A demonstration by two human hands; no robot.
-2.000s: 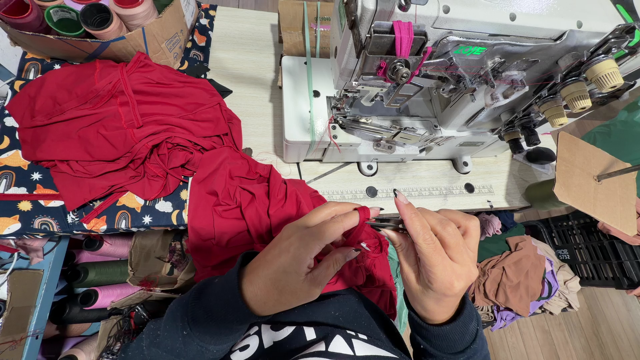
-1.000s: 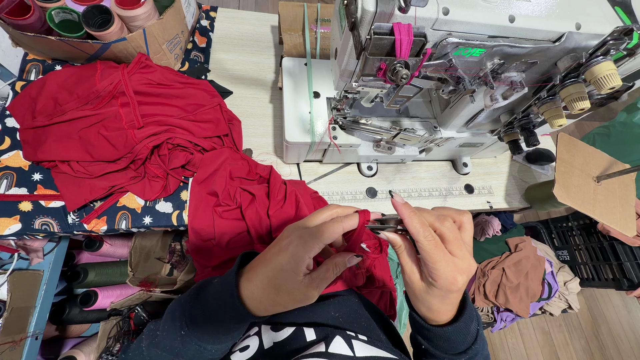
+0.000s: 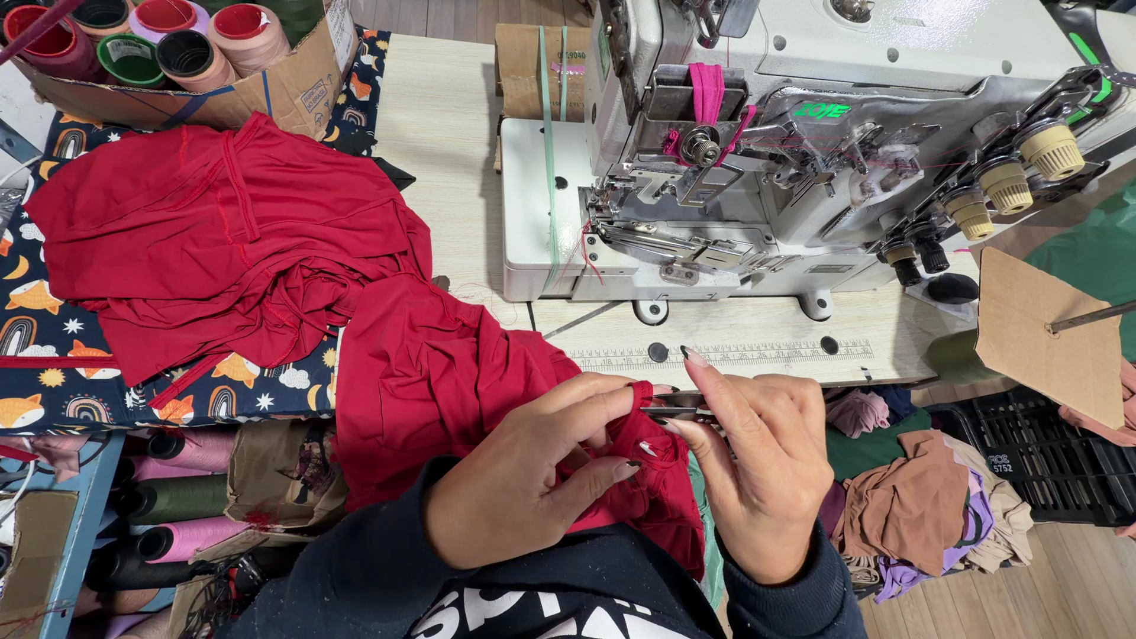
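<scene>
Red stretch fabric [image 3: 444,382] runs from a heap on the left down to my lap. My left hand [image 3: 541,470] pinches its narrow bound edge between the fingers. In my right hand [image 3: 763,461] is a small metal cutting tool, likely thread snips [image 3: 679,408], its blades against that red edge; the fingers hide most of it. A small white tag or mark shows on the fabric just below the blades. Beyond my hands stands a white industrial sewing machine [image 3: 550,213] with pink elastic or tape wound at its front.
A cardboard box [image 3: 257,93] of thread cones is at the upper left, on fox-print cloth [image 3: 293,390]. More cones [image 3: 182,497] lie below. A printed ruler [image 3: 737,355] runs along the table edge. At right are a cardboard piece [image 3: 1047,355], piled garments [image 3: 905,497] and a black crate [image 3: 1038,461].
My right hand's fingers and the metal tool have shifted slightly at the red edge since the earliest frame. My left hand keeps its hold on the fabric.
</scene>
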